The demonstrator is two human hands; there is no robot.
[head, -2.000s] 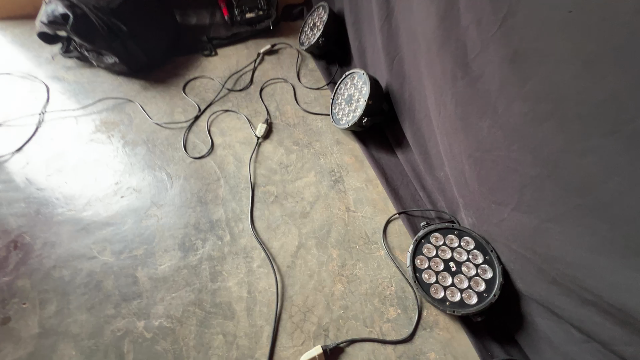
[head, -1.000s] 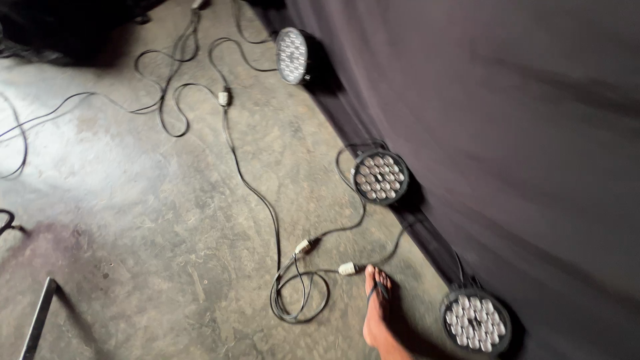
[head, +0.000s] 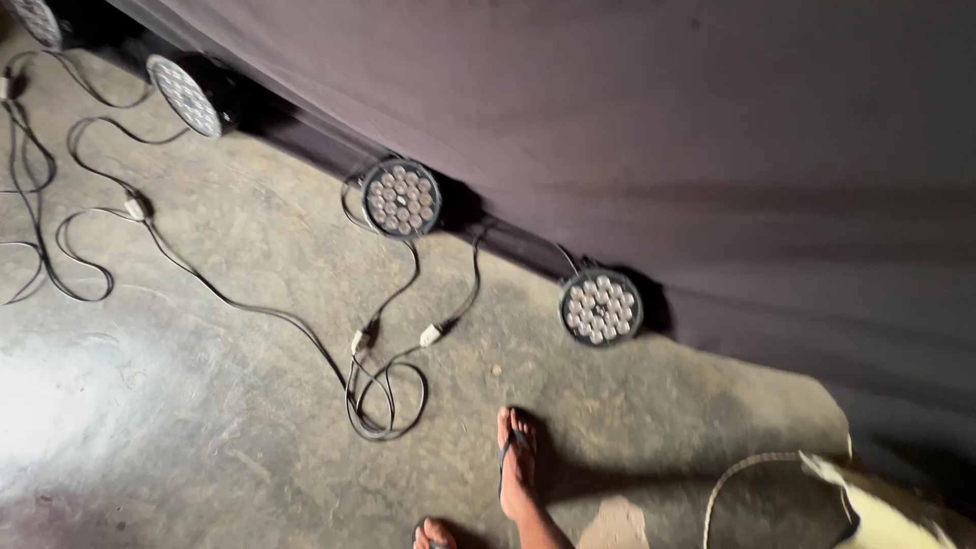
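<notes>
Neither of my hands shows. Round black LED stage lights stand in a slanting row on the concrete floor: one at the top left corner [head: 36, 21], one turned sideways [head: 185, 97], one near the middle [head: 402, 198] and one to its right [head: 601, 308]. Black cables run from them to pale connectors, among them one at the left [head: 136, 207] and two close together, the nearer-left one [head: 360, 340] and the other [head: 431, 335]. Below these two lies a loop of black cable [head: 424, 389].
A dark cloth curtain [head: 648, 137] hangs behind the lights. My foot in a flip-flop [head: 518, 457] is on the floor, with part of the other foot [head: 433, 534] at the bottom edge. A pale yellow torn-edged thing [head: 884, 511] and a twisted cord [head: 713, 496] are at the lower right.
The view has swung and moved along the row of lights. Both feet show now; only one showed a second ago, and none before that.
</notes>
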